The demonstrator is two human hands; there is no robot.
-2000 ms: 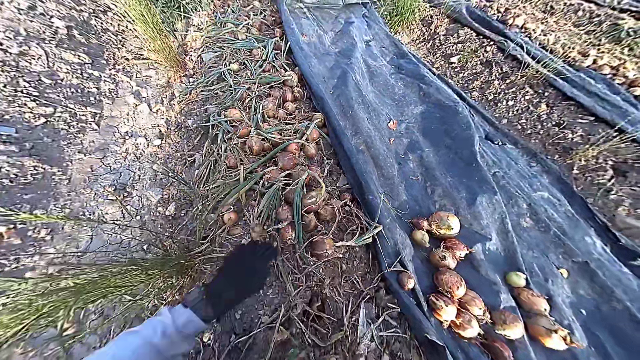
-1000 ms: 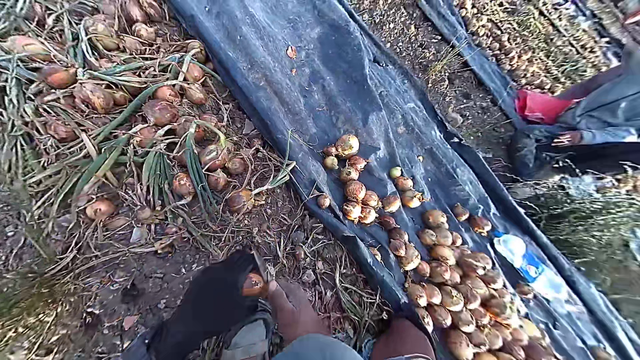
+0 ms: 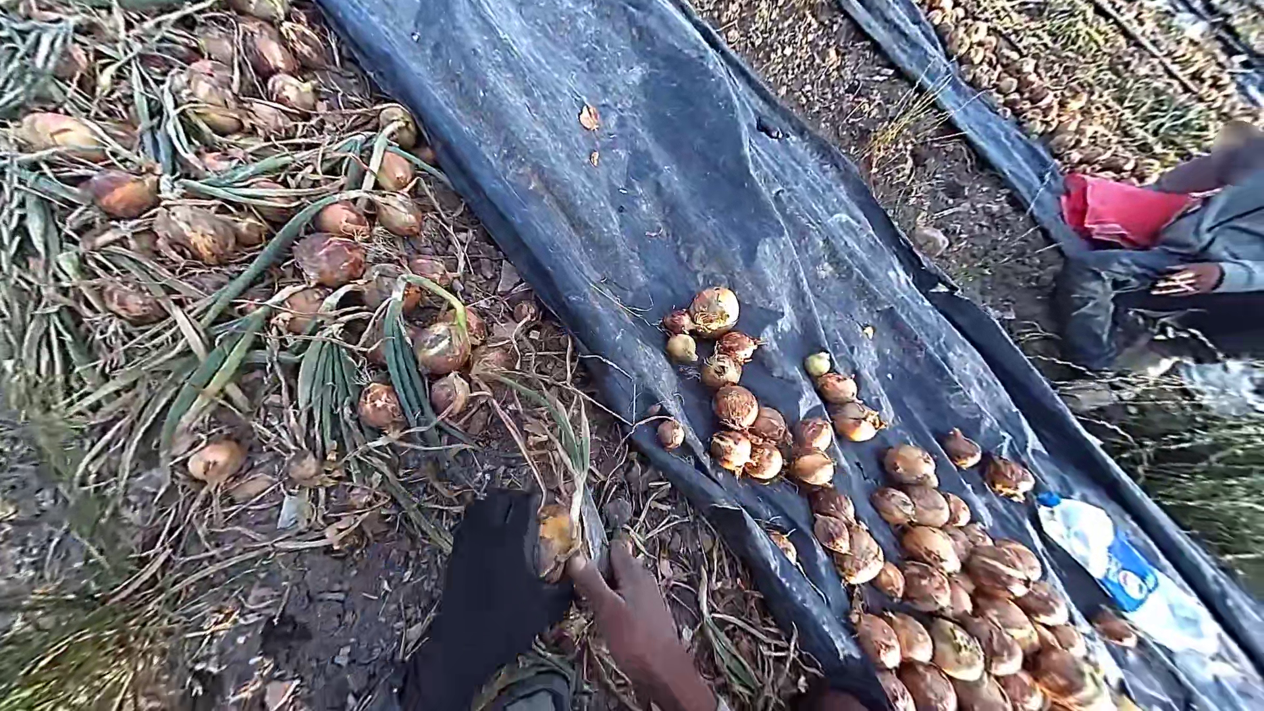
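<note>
My left hand [image 3: 499, 583], in a dark glove, grips an onion [image 3: 555, 538] whose long dry and green leaves point up and away from me. Bare, my right hand [image 3: 632, 612] meets the onion's right side; a narrow pale blade [image 3: 592, 523], seemingly a knife, rises from its fingers beside the leaves, its handle hidden. Left of both hands lies a heap of onions with leaves [image 3: 326, 262] on the soil. To the right, loose onions without long leaves [image 3: 928, 583] rest on a dark plastic sheet [image 3: 632, 197].
A crumpled clear plastic wrapper or bottle with a blue label [image 3: 1126, 568] lies on the sheet's right part. Beyond the sheet, at the right, a person in grey clothes [image 3: 1210, 247] sits by a red cloth [image 3: 1126, 209]. Another sheet [image 3: 948, 89] runs across the upper right.
Two seconds ago my left hand reached, apparently empty, beside the heap; one second ago it held an onion low near my right hand. Now a leafy onion is between both hands. The view has swung right.
</note>
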